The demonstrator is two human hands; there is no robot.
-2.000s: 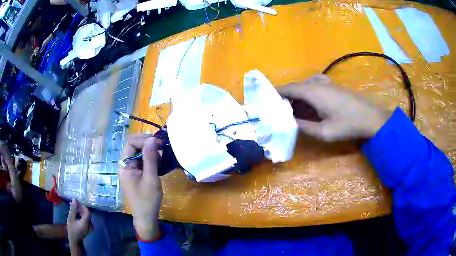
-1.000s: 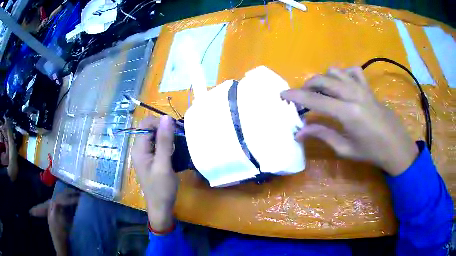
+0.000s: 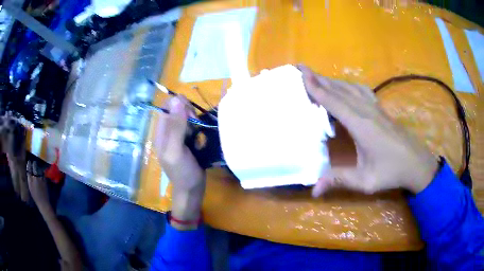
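Observation:
The white camera housing [image 3: 273,129] stands over the orange bench in front of me, overexposed, with a white antenna [image 3: 237,55] pointing up from its top left. My left hand [image 3: 183,143] holds the black camera front [image 3: 206,143] at the housing's left side, with thin leads and a thin dark rod [image 3: 180,98] at its fingers. My right hand [image 3: 366,137] grips the housing's right side, fingers at the top corner and thumb at the lower corner. A black pigtail cable [image 3: 456,98] loops on the bench to the right.
Clear blister trays [image 3: 109,116] lie at the left of the bench. A pale paper patch [image 3: 207,50] is stuck above the housing, and pale strips [image 3: 454,55] lie at the upper right. Another person's hands and arm [image 3: 40,196] show at the lower left.
The two white parts, apart at first, have closed together, and the dark seam no longer shows. The housing has shifted right in view. My right hand has spread around its right side.

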